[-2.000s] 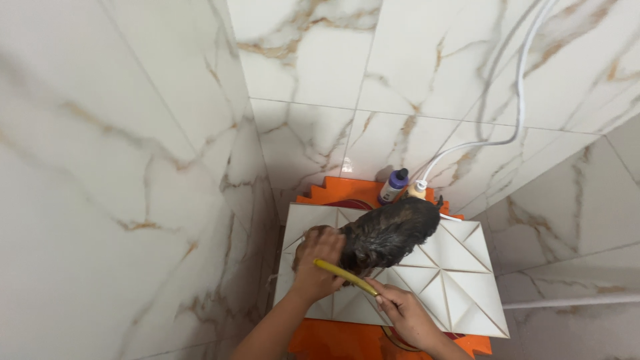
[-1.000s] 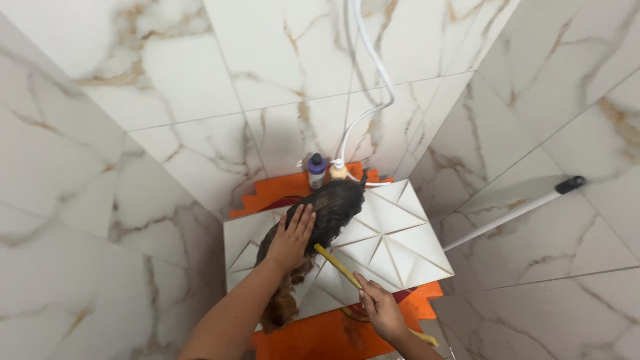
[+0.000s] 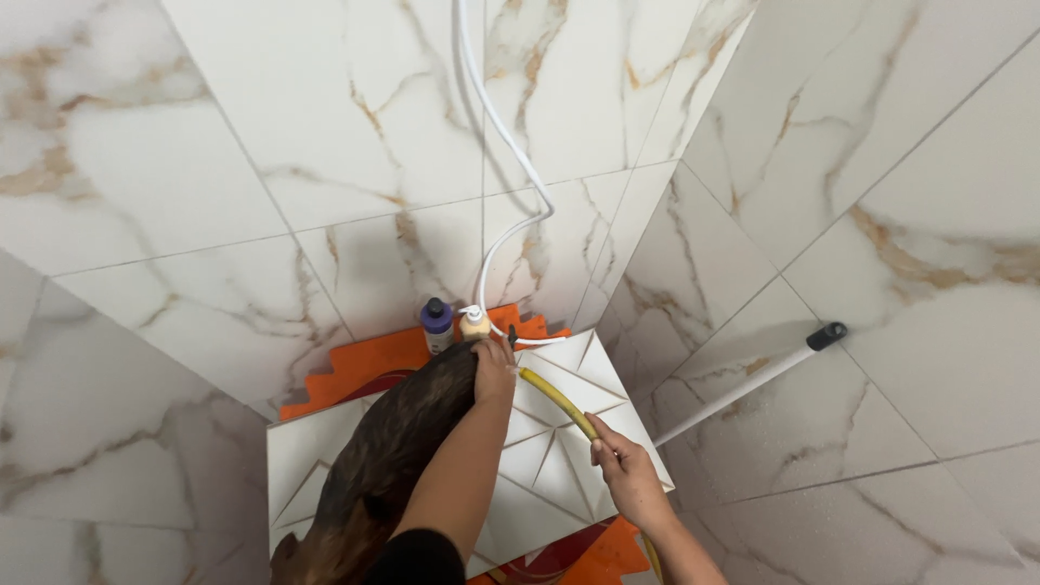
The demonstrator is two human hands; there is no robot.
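A wet, dark-coated dog with a brown head [image 3: 398,431] stands on a white tile panel [image 3: 561,463] with raised triangular lines. My left hand [image 3: 494,370] lies on the dog's rump near its tail; the fingertips are partly hidden. My right hand [image 3: 621,467] grips a yellow hose [image 3: 561,398], whose open end points at my left hand, with a little water at its mouth. Behind the rump stand a purple bottle with a black cap [image 3: 437,325] and a cream pump bottle [image 3: 474,323].
Orange jagged-edged sheeting [image 3: 357,357] shows under the panel. A white hose [image 3: 520,158] hangs down the marbled tile wall [image 3: 374,122] to the panel's back edge. A white pole with a black end [image 3: 747,390] leans at the right wall.
My left hand has moved from the dog's back to its rump. The yellow hose in my right hand has moved towards the rump, away from the front of the body. The view has shifted.
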